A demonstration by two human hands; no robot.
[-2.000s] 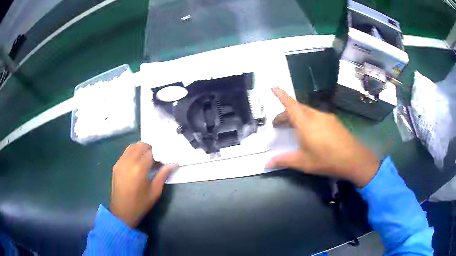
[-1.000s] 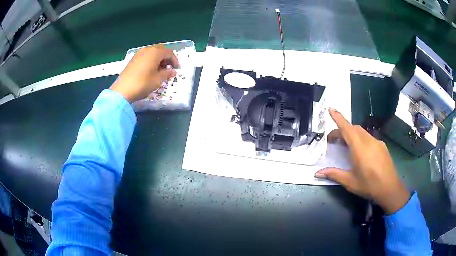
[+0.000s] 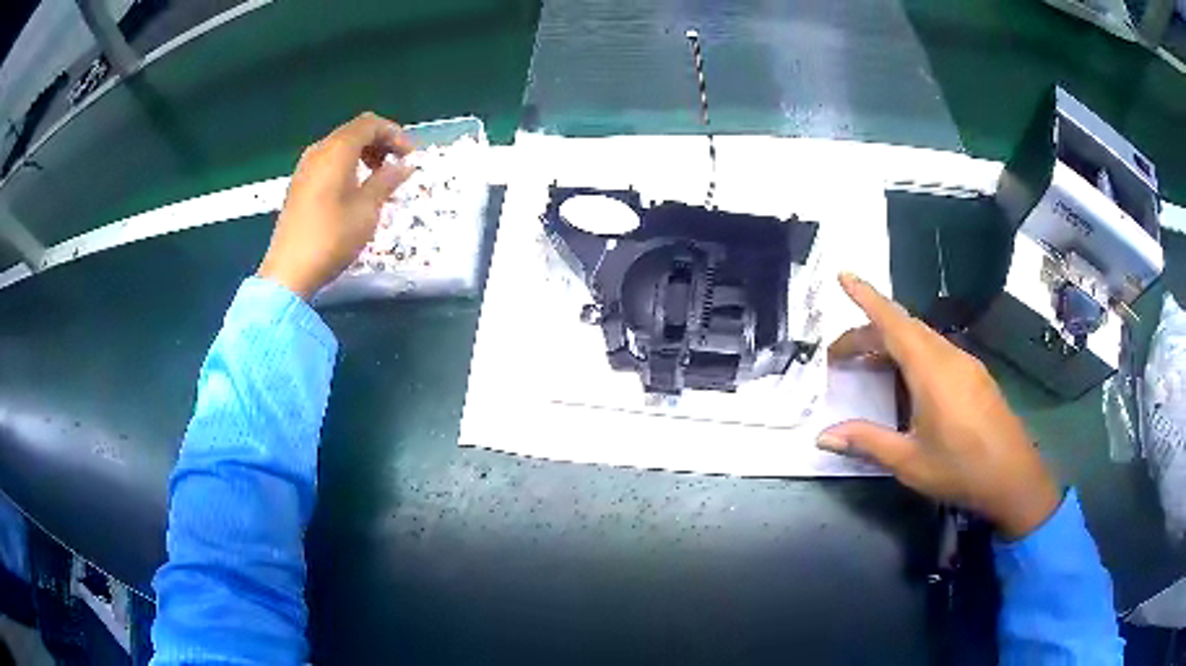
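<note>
The black plastic mechanism (image 3: 689, 306) sits in a white housing (image 3: 572, 377) on a flat white sheet (image 3: 501, 423). An oval opening shows at its upper left corner, and a thin dark and reddish wire (image 3: 704, 104) runs up from its top edge. My left hand (image 3: 341, 195) is at the upper left of the clear parts bin (image 3: 436, 241), fingertips bent close together over the small white parts; whether they pinch one cannot be told. My right hand (image 3: 930, 403) rests at the right edge of the housing and sheet, thumb and fingers apart.
A boxy grey-white feeder (image 3: 1073, 260) stands at the right, with a metal mechanism in front. Crumpled plastic bags (image 3: 1167, 403) lie at the far right. A grey translucent mat (image 3: 806, 72) lies behind the sheet. A dark tool (image 3: 947, 546) lies beside my right wrist.
Since the oldest frame my left hand has moved from the sheet's left corner to the bin. The wire has come into view above the mechanism. Since then my left hand has shifted slightly left over the bin.
</note>
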